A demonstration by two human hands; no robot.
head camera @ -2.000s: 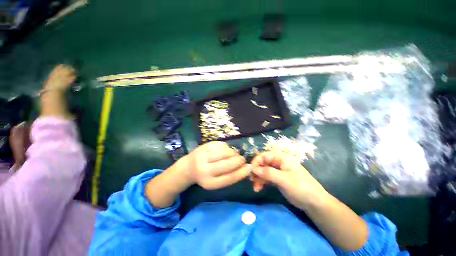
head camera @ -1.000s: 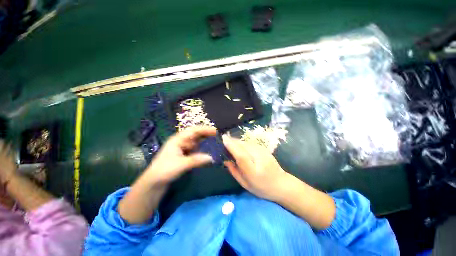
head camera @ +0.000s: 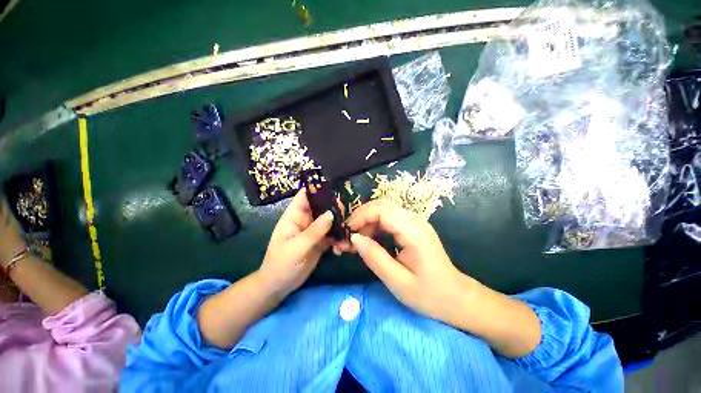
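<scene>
My left hand (head camera: 296, 244) holds a black plastic housing (head camera: 323, 201) upright in front of me, with small gold spots at its far end. My right hand (head camera: 400, 249) is at the housing's right side, thumb and forefinger close together near its lower edge; a small contact may be between the fingertips, but I cannot tell. The black parts tray (head camera: 338, 146) lies beyond, with a heap of small metal parts (head camera: 278, 157) at its left end and several loose contacts. A heap of brass contacts (head camera: 413, 192) lies right of my hands.
Three waiting housings (head camera: 213, 213) lie left of the tray. A small clear bag (head camera: 422, 88) and large parts bags (head camera: 588, 153) are at the right. A metal strip (head camera: 307, 54) crosses beyond the tray. A yellow line (head camera: 89, 199) is at the left, with a neighbour's arm (head camera: 46, 284) and tray (head camera: 32, 201) past it.
The view has shifted closer to the bench. The left hand holds the housing upright instead of between both hands, and the right fingertips have moved to its side. The neighbour's arm has moved left since the earliest frame.
</scene>
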